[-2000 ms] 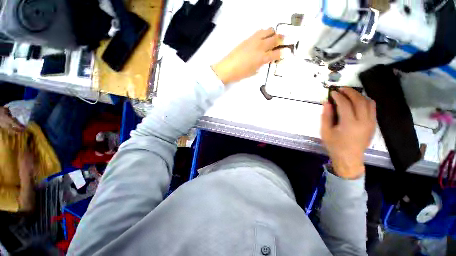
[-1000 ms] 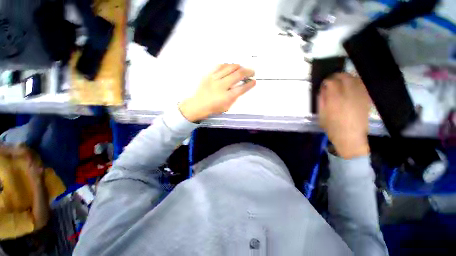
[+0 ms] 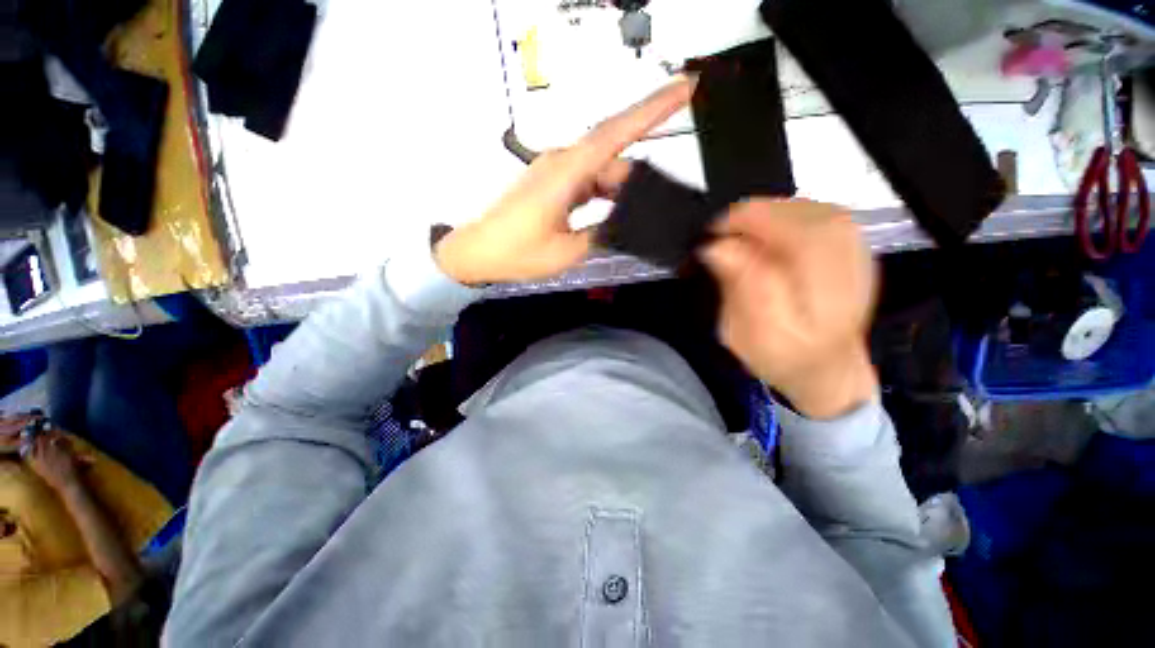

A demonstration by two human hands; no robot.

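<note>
A small black fabric piece (image 3: 655, 215) is held between my two hands near the table's front edge. My left hand (image 3: 545, 209) is at its left end, with the thumb side against the fabric and the fingers stretched up and right. My right hand (image 3: 795, 285) is blurred and pinches its right end. Another dark fabric piece (image 3: 745, 120) lies on the table just above, its upper left corner near my left fingertips. A longer black strip (image 3: 893, 114) slants down to the front edge on the right.
A black fabric pile (image 3: 257, 61) lies on the white table at the left, beside a yellow-brown board (image 3: 177, 228). Red-handled scissors (image 3: 1112, 203) are at the far right. A blue basket (image 3: 1041, 375) holds a white roll (image 3: 1088, 333). A person in yellow (image 3: 76, 538) is at lower left.
My right hand has moved left and toward me with the small black piece. My left hand has come to meet it. The view has shifted, so the machine head is mostly out of the picture.
</note>
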